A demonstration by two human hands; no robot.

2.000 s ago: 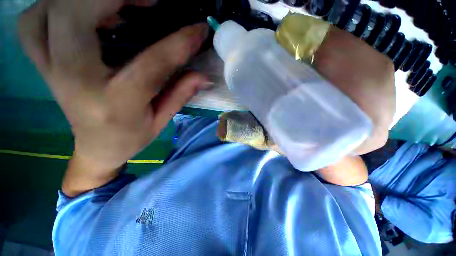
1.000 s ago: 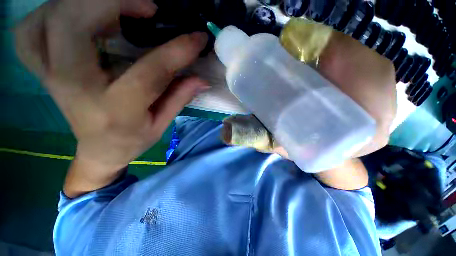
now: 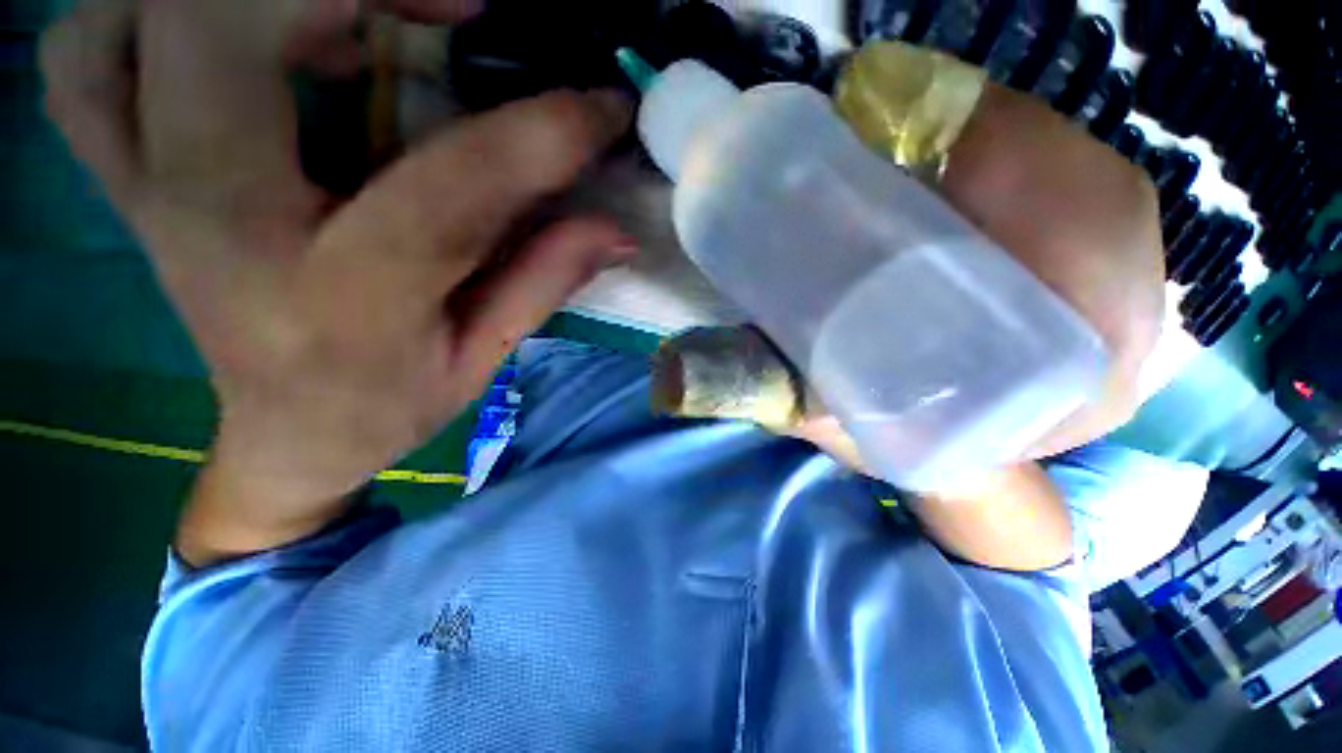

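My right hand [image 3: 1067, 236] is closed around a translucent white squeeze bottle [image 3: 883, 280], part-filled with clear liquid. Its green needle tip [image 3: 636, 68] points up and left, close to my left index fingertip. Yellow-tan tape wraps a finger and the thumb of my right hand. My left hand [image 3: 383, 265] is over the board at the upper left, index finger and thumb apart, with no part visible between them. Its upper fingers are cut off by the top edge. Glossy black housings [image 3: 1082, 66] stand in rows; a dark housing [image 3: 537, 52] lies beyond my left index finger, partly hidden.
A white board [image 3: 648, 294] lies under the rows. Green mat [image 3: 1214, 397] shows at the right. A person's blue sleeve [image 3: 1148, 515] is at the right, beside equipment at the lower right. A yellow line [image 3: 103, 439] crosses the green floor at the left.
Both hands and the bottle stay nearly in place in the picture. The housings' rows have shifted a little in view. The person at the right has moved, and more equipment shows there.
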